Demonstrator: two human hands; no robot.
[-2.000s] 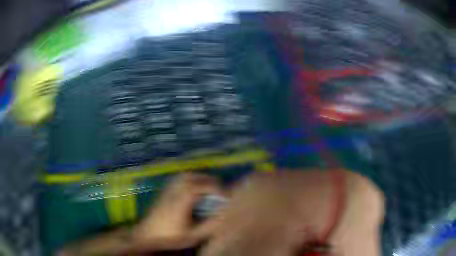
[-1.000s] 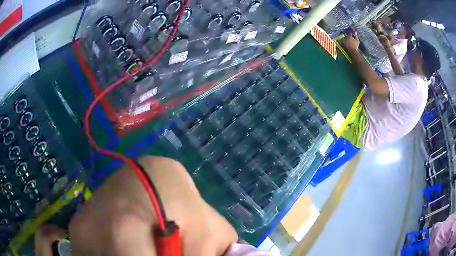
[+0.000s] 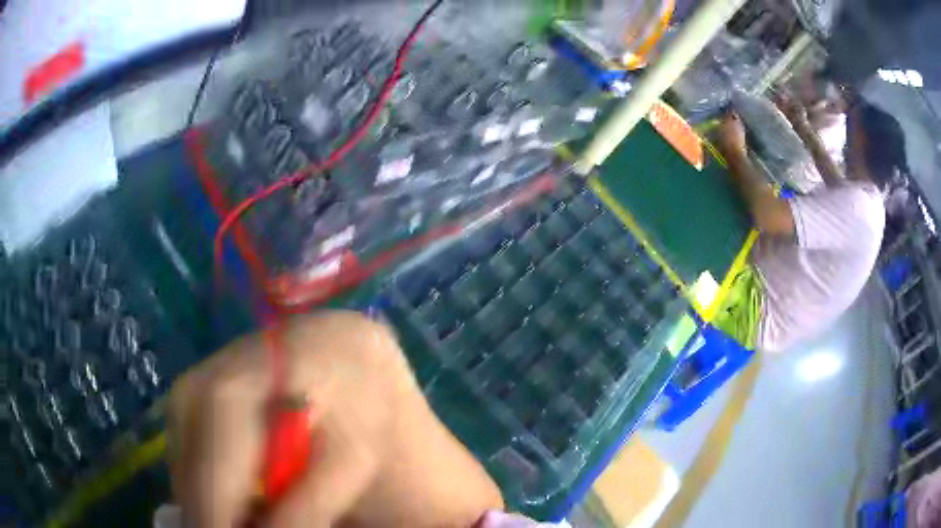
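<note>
My right hand [image 3: 341, 423] is large and blurred at the bottom, with its back to the camera. It is closed around the red grip of a test clip [image 3: 287, 449]. A thin red wire [image 3: 356, 139] runs up from the clip, over the stacked trays, to the top edge. The clip's tip is hidden by my hand. My left hand is not in view. A clear blister tray with a dark pocket grid [image 3: 537, 320] lies right of my hand. A blister tray filled with ringed units [image 3: 88, 335] lies at the left, blurred.
Stacked blister trays [image 3: 413, 134] with white labels [image 3: 395, 168] lie inside red tape at the back. A monitor [image 3: 114, 52] is at the top left. A pale bar [image 3: 650, 88] rises behind the trays. Another worker [image 3: 820, 253] sits at the right, beside a blue bin [image 3: 702, 376].
The view has shifted, so the trays sit slightly lower in the picture. The red grip now shows further left and tilted on my right hand. My left hand's fingers have gone out of view.
</note>
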